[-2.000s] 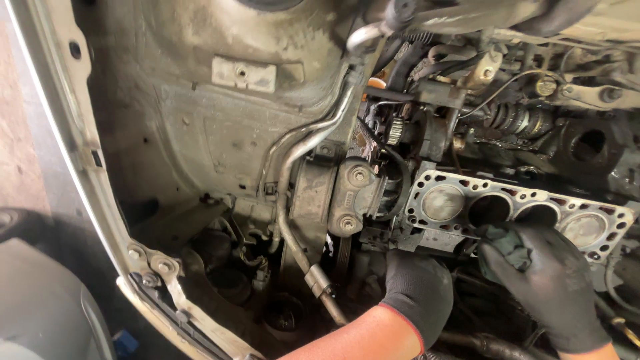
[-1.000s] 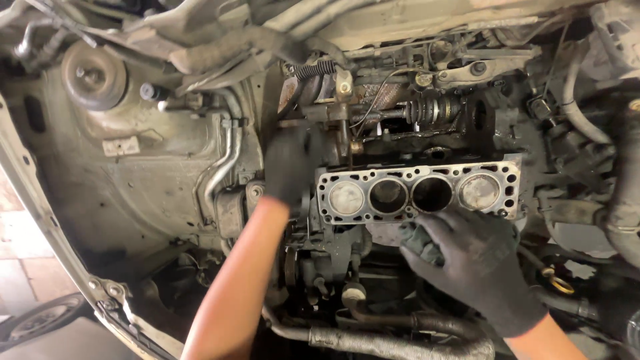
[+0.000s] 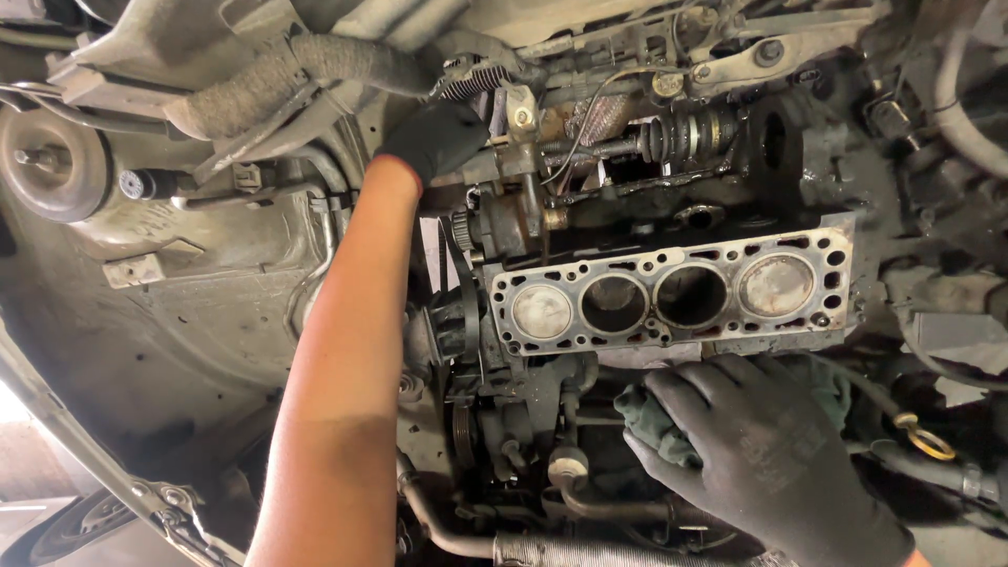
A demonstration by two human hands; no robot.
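Note:
My left hand (image 3: 437, 140), in a black work glove, reaches to the far side of the engine bay, beside a corrugated hose and a metal bracket (image 3: 520, 118). Its fingertips are hard to make out, so its grip cannot be told. My right hand (image 3: 752, 441), gloved too, is closed around a dark green cloth (image 3: 657, 425) just below the engine block (image 3: 669, 293). The block's top face lies exposed, with several cylinder bores in a row. Pale piston tops show in the bores at both ends; the middle bores are dark and deep.
A ribbed axle boot (image 3: 689, 140) lies beyond the block. At the left are the inner fender panel (image 3: 228, 315) and a round strut mount (image 3: 55, 161). A dipstick with a yellow ring (image 3: 929, 441) stands at the right; a flexible metal pipe (image 3: 622, 550) crosses the bottom.
My left hand has moved from beside the block's near left corner to the far side of the bay. The right hand still holds the cloth, now below the block's edge. The view has shifted.

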